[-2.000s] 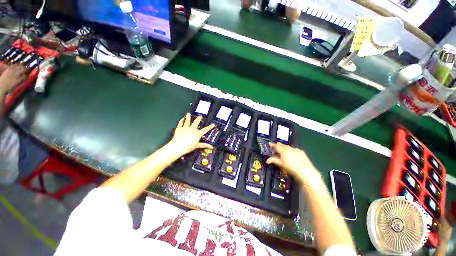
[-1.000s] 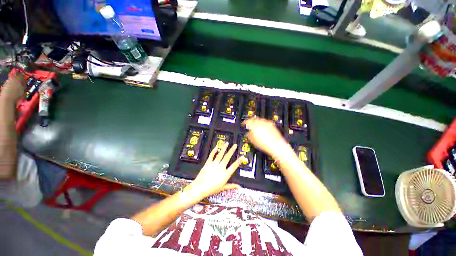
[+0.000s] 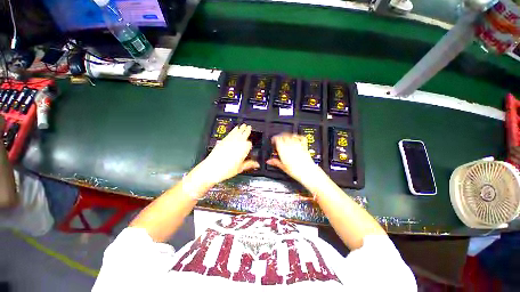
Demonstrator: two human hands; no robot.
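Note:
A black phone tray [image 3: 359, 165] with two rows of pockets lies in front of me. Closed black flip phones [image 3: 339, 101] with gold marks sit in its far row, some with white slips [image 3: 232, 107] at their near ends. My left hand [image 3: 231, 154] lies over the near row's left part, covering part of a phone [image 3: 221, 130]. My right hand [image 3: 292, 154] is over the near row's middle and is slightly blurred. Both hands hide what lies under them, so I cannot tell whether either grips a phone. Phones also lie in the near row's right pockets.
A white-edged smartphone [image 3: 417, 167] and a round cream fan [image 3: 486, 194] are at right. A monitor [image 3: 108, 14] and clear bottle [image 3: 130, 39] stand at upper left. Red trays [image 3: 25, 122] show at far left. A grey post [image 3: 436, 54] rises behind, beside the green conveyor [image 3: 285, 45].
The phones in the far row went from open to closed between the first and second frames. Since then my left hand has moved left and my right hand down to the near row. The view has shifted.

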